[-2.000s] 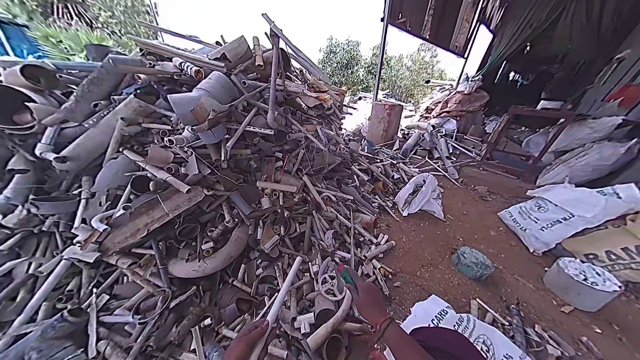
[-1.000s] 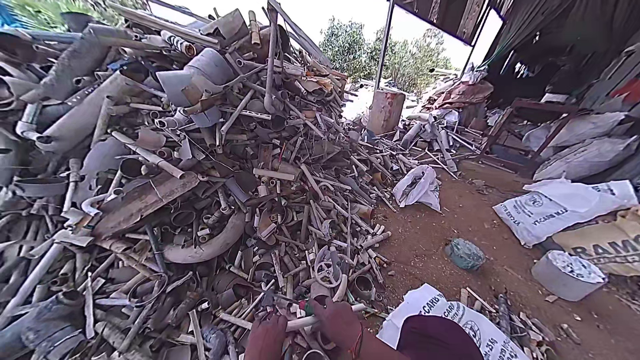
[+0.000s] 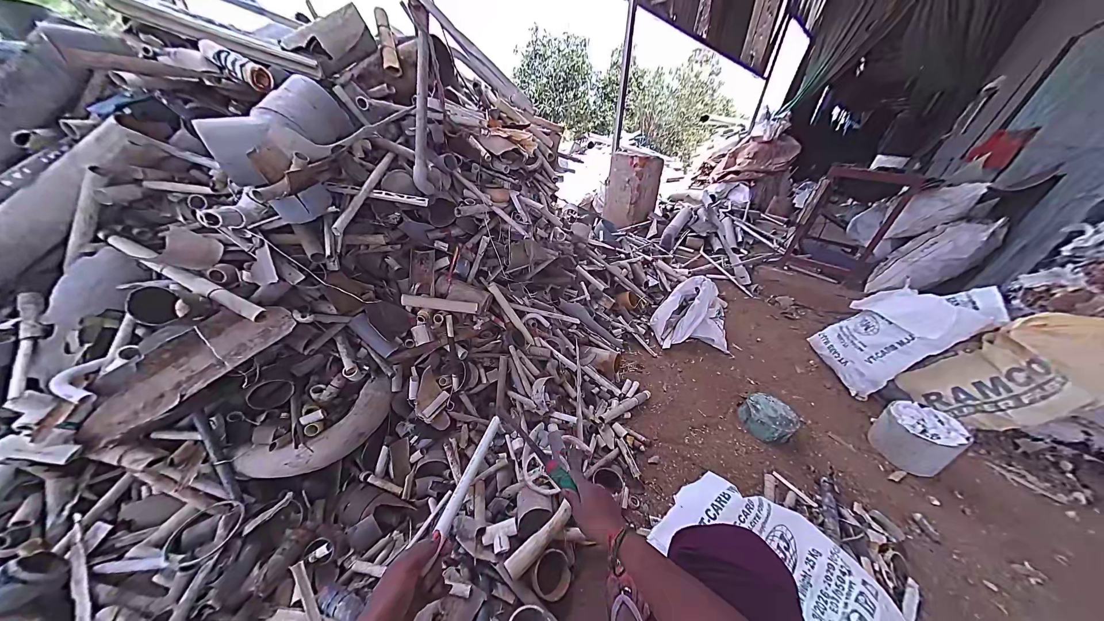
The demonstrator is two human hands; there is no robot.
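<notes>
My left hand [image 3: 410,573], at the bottom, grips the lower end of a white plastic pipe [image 3: 467,477] that points up and away over the scrap pile. To its right, my right hand [image 3: 595,509] is closed around the green and red handle of a tool [image 3: 559,473]. The tool's dark, thin front part reaches up and left toward the upper end of the pipe; its exact kind is unclear. Below and between the hands lie cut pipe pieces, among them a wide grey pipe ring [image 3: 552,575].
A tall heap of scrap plastic pipes [image 3: 345,336] fills the left and middle. At right on brown soil lie a white woven sack [image 3: 906,332], a green lump [image 3: 769,417] and a round whitish block [image 3: 919,438]. Another printed sack [image 3: 780,535] lies beside my knee. A stump-like cylinder [image 3: 632,189] stands behind.
One second ago both hands were close together at a pipe lying nearly level. Now they are apart, and the pipe in my left hand points up and away.
</notes>
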